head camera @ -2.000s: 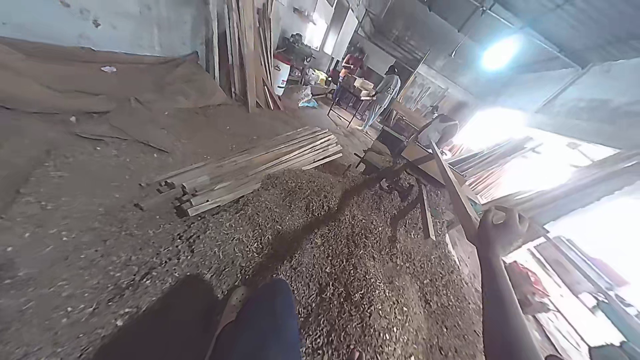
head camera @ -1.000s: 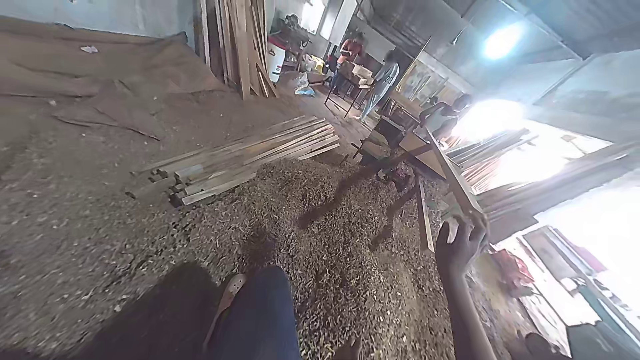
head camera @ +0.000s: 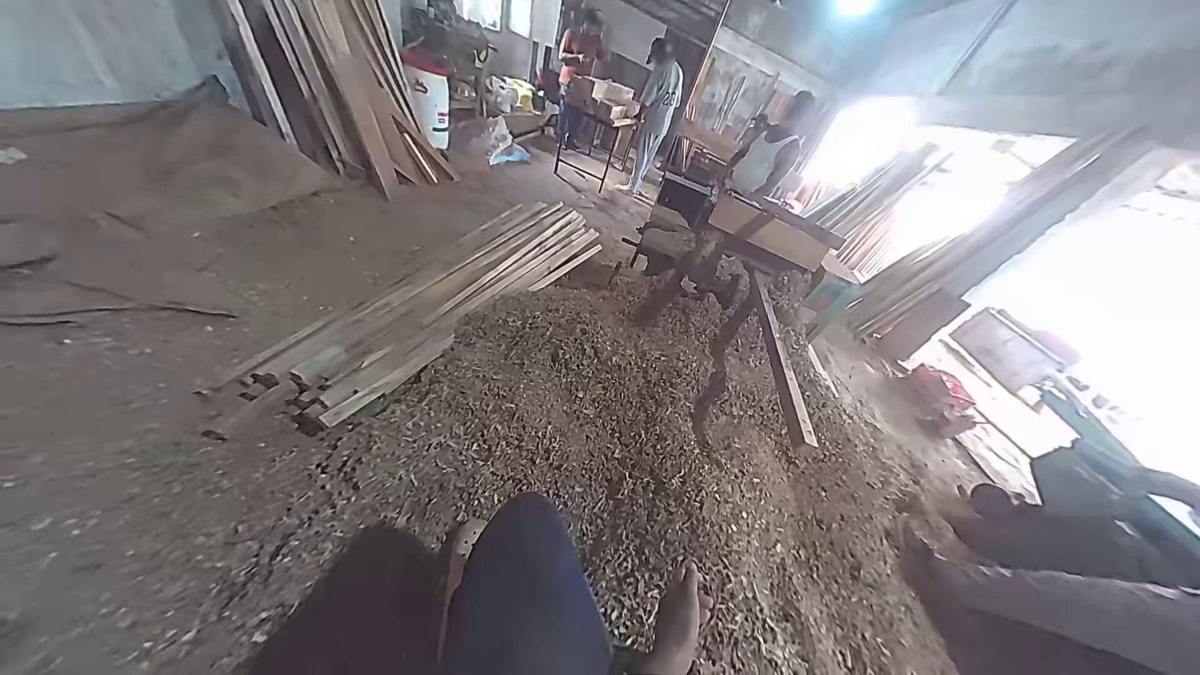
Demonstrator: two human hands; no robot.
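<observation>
Bare skin with finger-like or toe-like tips shows at the bottom edge, right of the wearer's blue-clad leg. Whether this is my left hand or a foot cannot be told, and it holds nothing visible. My right hand is out of view. Wood shavings cover the floor around the leg. One narrow wooden strip lies on them, leading away to a wooden bench or machine. Left of the shavings, a stack of long wooden strips lies on the floor.
A person in a white top is behind the bench. Two people stand farther back near a table with wood blocks. Boards lean on the left wall beside a white drum. Dark, partly blurred shapes are at the lower right.
The raised right hand and the long board at it, seen in both earlier frames, no longer show there. The hand had its fingers spread against the board one second ago.
</observation>
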